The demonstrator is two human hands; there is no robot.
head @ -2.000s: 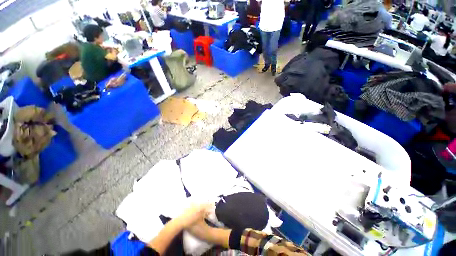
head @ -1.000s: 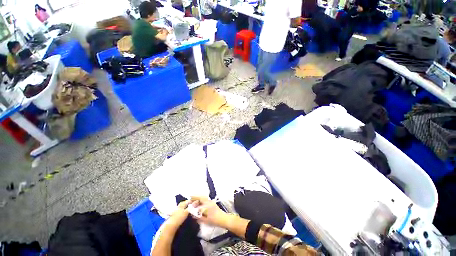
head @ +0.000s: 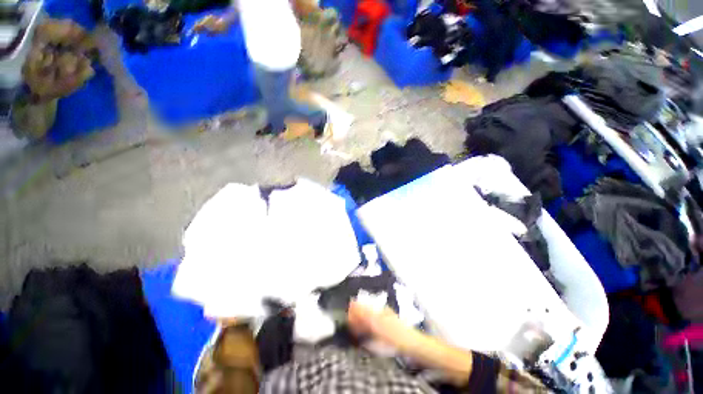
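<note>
White cloth with some black parts [head: 270, 238] lies over the blue crate in front of me, left of the white sewing table [head: 455, 238]. My right hand [head: 370, 319] is blurred at the near right part of the cloth, beside black and white pieces [head: 358, 288]; whether it grips any is unclear. My left hand [head: 227, 322] is mostly hidden under the near left edge of the white cloth, with only a sleeve and a bit of skin showing. Checked cloth [head: 331, 373] lies on my lap. The overlock machine [head: 570, 358] is at the lower right.
A black fabric stack [head: 85, 331] is at lower left beside the blue crate [head: 173, 308]. Black pieces [head: 393, 169] lie beyond the table. A white tub [head: 574, 269] with dark cloth stands along its right side. A person [head: 270, 46] is on the floor ahead.
My hands have moved apart from their earlier place together. The white cloth has shifted and spread over the near crate. The standing person has moved left in view; the view has shifted too.
</note>
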